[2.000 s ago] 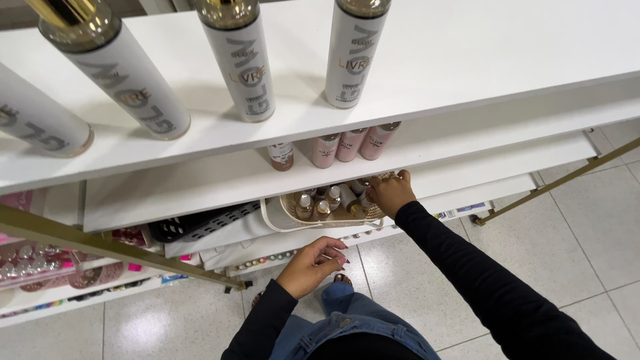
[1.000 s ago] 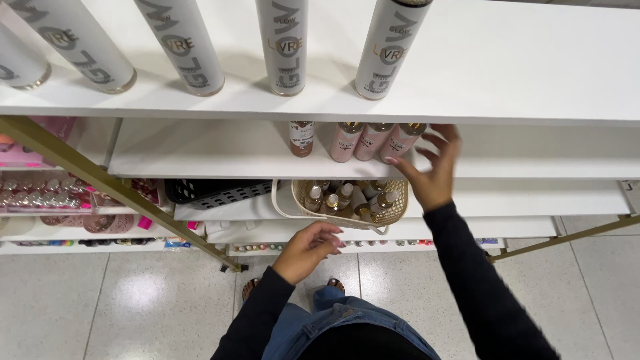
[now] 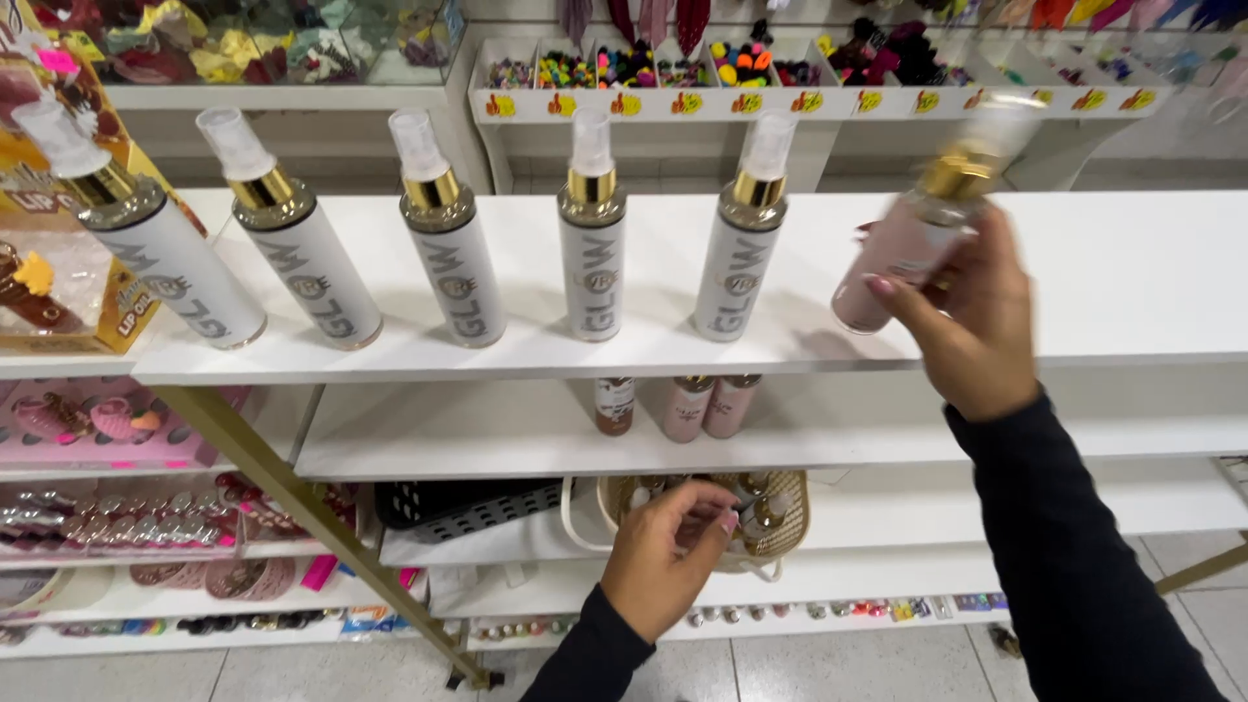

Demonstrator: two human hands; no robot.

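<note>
My right hand holds a pink spray bottle with a gold collar and clear cap, tilted, over the white top shelf. Left of it stands a row of several white spray bottles with gold collars. On the shelf below are two pink bottles and a brown-and-white bottle. My left hand, fingers curled and apparently empty, is in front of a beige woven basket with several bottles in it, and hides part of it.
A black perforated basket lies left of the beige one. A gold shelf leg slants down at the left. A lip oil display box stands at the far left. Behind the shelf is a white divided tray of small colourful goods.
My right hand has risen from the middle shelf to above the top shelf with a pink bottle. Three pink bottles stood below; two stand there now. The view has tilted up.
</note>
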